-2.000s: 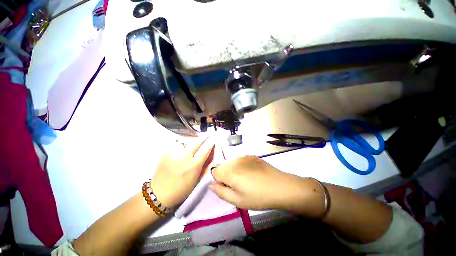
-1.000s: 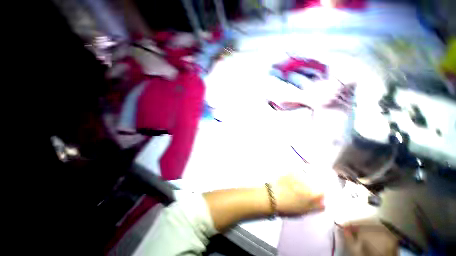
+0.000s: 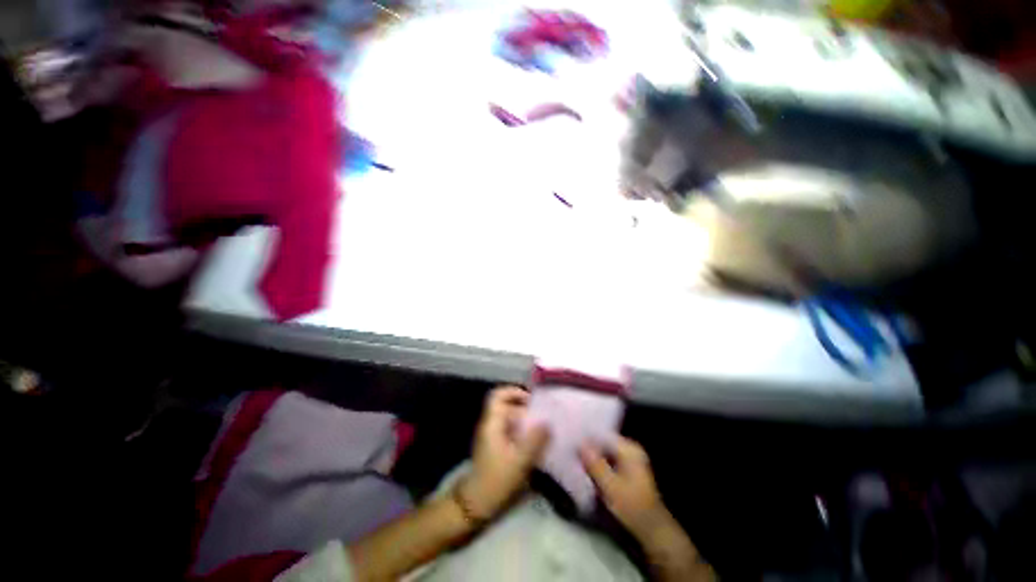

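A pale pink-white fabric piece (image 3: 576, 418) with a red-pink band along its far end hangs at the table's front edge, in front of my body. My left hand (image 3: 506, 446) grips its left side and my right hand (image 3: 623, 475) grips its right side. The near end of the piece narrows between my hands. The frame is blurred, so exact finger positions are unclear. The sewing machine (image 3: 841, 136) stands at the right, away from the piece.
Red-pink fabric pieces (image 3: 244, 171) are heaped at the left, one hanging to the table edge (image 3: 398, 349). Pale fabric with red edges (image 3: 307, 460) lies below the table. Small red scraps (image 3: 553, 36) lie at the back. Blue scissors (image 3: 846, 330) lie at the right.
The view has swung left and back. Both hands and the fabric have moved from the needle area to the table's front edge. The right hand now holds the piece's right side.
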